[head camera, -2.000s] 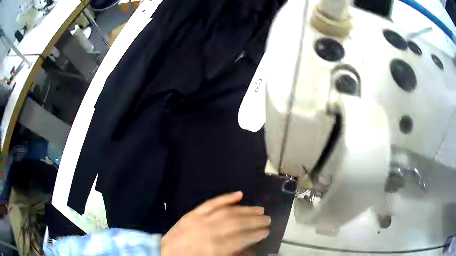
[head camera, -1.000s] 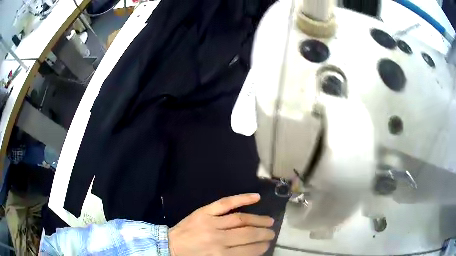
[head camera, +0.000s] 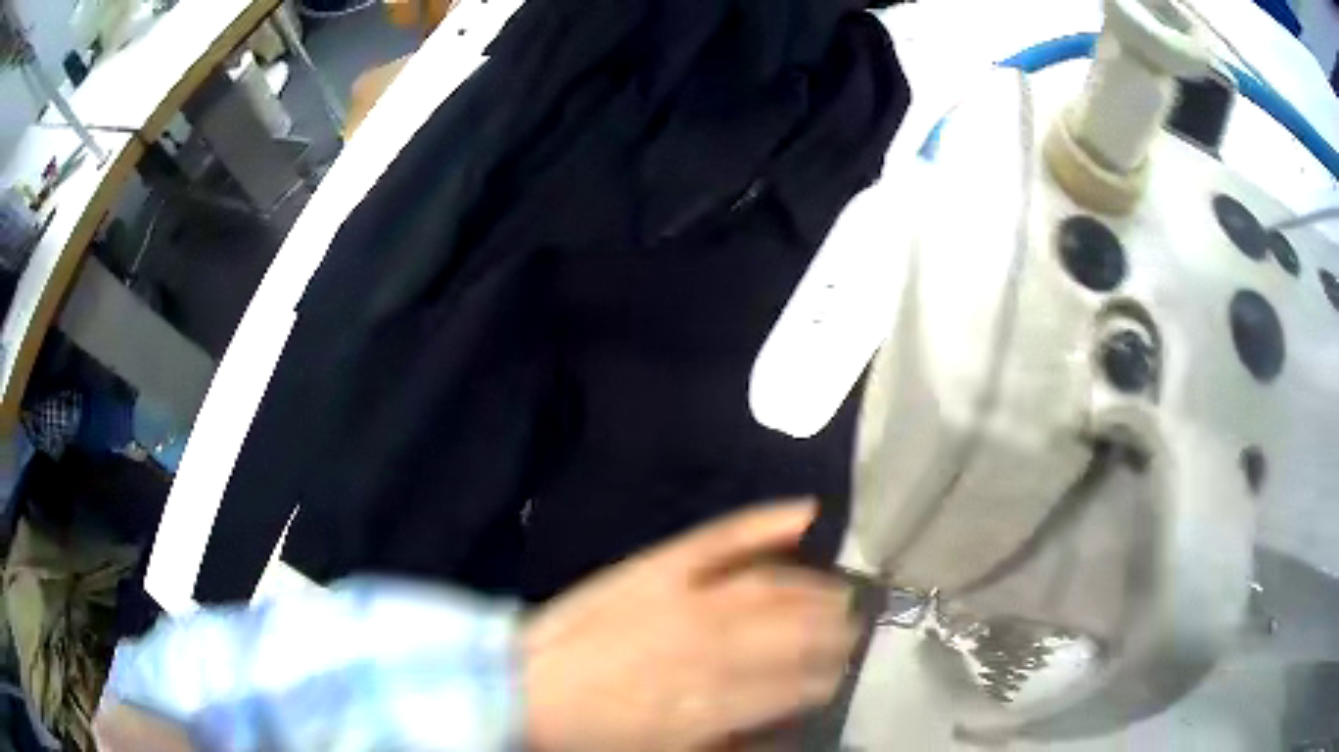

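A large black garment lies in soft folds over the left and middle of the white machine table. My left hand lies palm down over its lower right part, blurred, fingers pointing right, fingers a little apart, gripping nothing that I can see. The fingertips are just left of the presser foot area, low under the off-white sewing machine head. The needle cannot be made out. The cloth under my palm is hidden. My right hand is out of the picture.
A white oval machine cover juts over the cloth beside the head. A blue tube curves behind the head. The white table's curved edge runs along the left. Beyond it are another wood-edged table and dark and khaki cloth.
The view has shifted, so the machine head sits further right and lower. My left hand stays on the cloth by the foot, slightly higher and further right in the picture, now more blurred.
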